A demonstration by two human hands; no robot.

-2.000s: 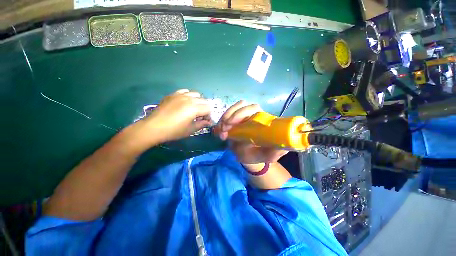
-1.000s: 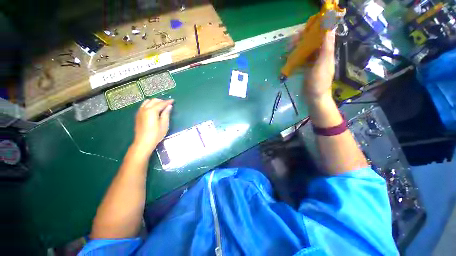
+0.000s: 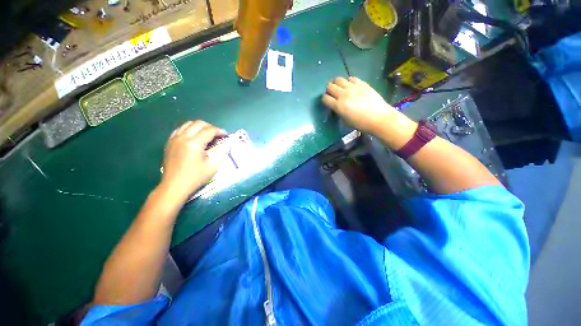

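The pale phone body (image 3: 237, 157) lies at a slant on the green mat. My left hand (image 3: 191, 156) covers its left part, with fingers curled at its upper edge, and holds it. My right hand (image 3: 357, 105) is at the mat's right side, with fingers bent down to the surface. A small dark bit shows under its fingertips; I cannot tell whether they grip it. The orange electric screwdriver (image 3: 258, 38) hangs tip down at the top centre, out of both hands. A thin dark rod (image 3: 343, 60) lies just beyond my right hand.
A white card (image 3: 279, 71) with a dark cutout lies behind the phone. Three screw trays (image 3: 107, 102) stand along the labelled wooden ledge (image 3: 185, 19). A round tin (image 3: 372, 24) and yellow-black unit (image 3: 420, 71) are at the right, above the grey parts tray (image 3: 487, 137).
My right hand has let go of the screwdriver and come down to the mat at the right. My left hand has moved from beside the screw trays onto the phone body.
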